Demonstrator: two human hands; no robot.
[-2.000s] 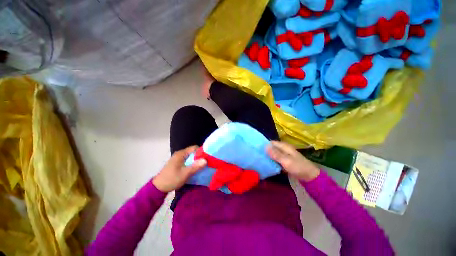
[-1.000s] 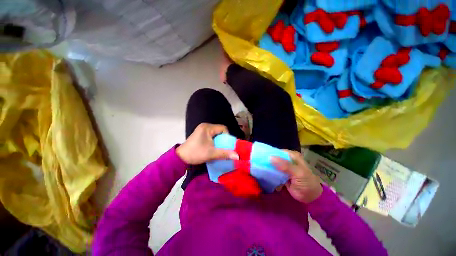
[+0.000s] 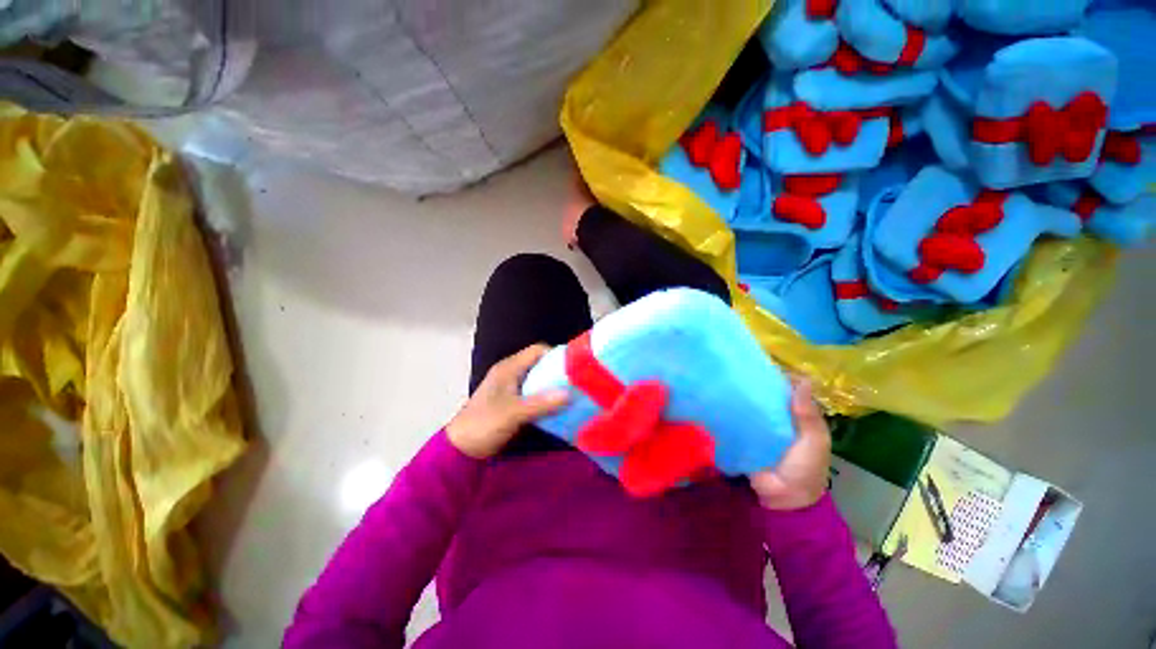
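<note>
A light-blue plush gift-box piece [image 3: 710, 349] is held above my lap, its front with the red bow [image 3: 649, 437] and red ribbon band facing up. My left hand [image 3: 505, 403] grips its left edge near the band, thumb on top. My right hand [image 3: 799, 450] grips its right edge, fingers partly hidden at the rim. The back of the piece is hidden. No tool shows in either hand.
A full yellow bag [image 3: 938, 374] of blue pieces with red bows lies at the upper right. A green and white carton [image 3: 1027, 558] with a dark pen-like tool is at the right. A crumpled yellow bag [image 3: 178, 418] lies left, and a greyish woven sack [image 3: 368, 95] upper left.
The piece was folded or edge-on a second ago and now shows its broad front, with the bow up. My hands are farther apart. The view has shifted slightly.
</note>
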